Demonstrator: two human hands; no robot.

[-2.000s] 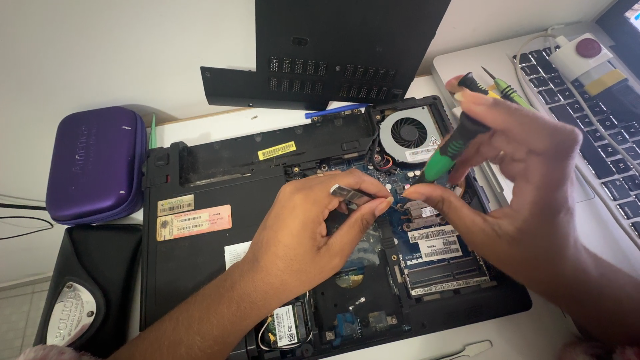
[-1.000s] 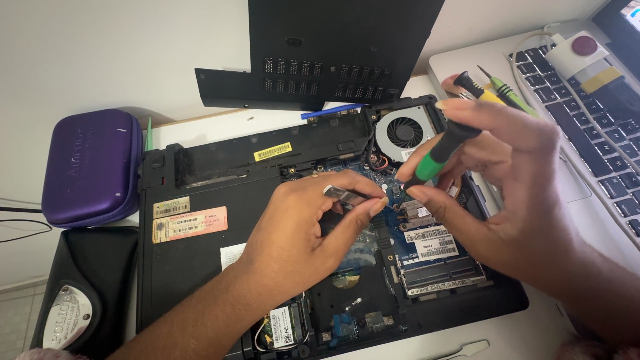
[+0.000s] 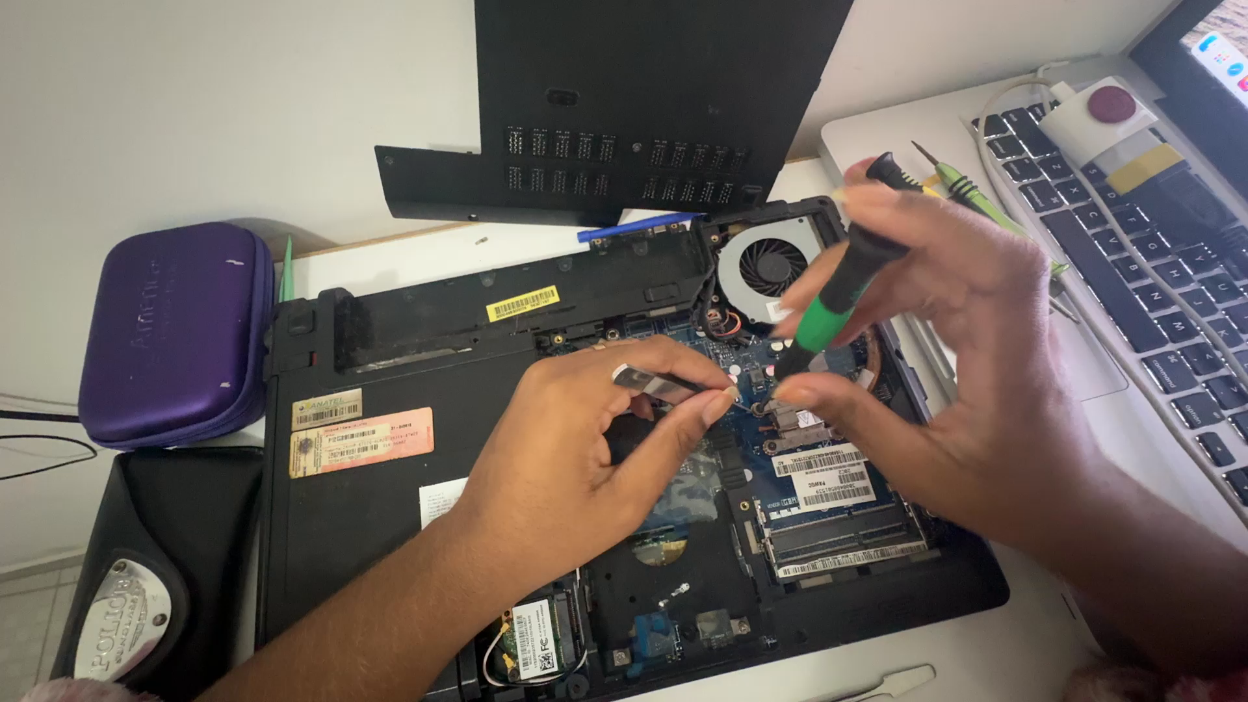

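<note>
An upturned laptop base lies with its circuit board bare, the cooling fan at the top right. Over the board, my left hand pinches a thin metal strip-like tool, perhaps tweezers, between thumb and index finger. My right hand is at the board's right side, around a green and black screwdriver that stands tilted, its lower end near the heat sink's copper pipe area. The screwdriver's tip is hidden. Both hands' fingers are close to each other but apart.
A black bottom cover leans on the wall behind, near a blue pry tool. To the left are a purple zip case and a black pouch. At right stands a silver laptop with a green tool. Tweezers lie in front.
My right hand has shifted its fingers around the screwdriver, whose handle leans differently than before. The left hand keeps its pinch on the metal tool in about the same place.
</note>
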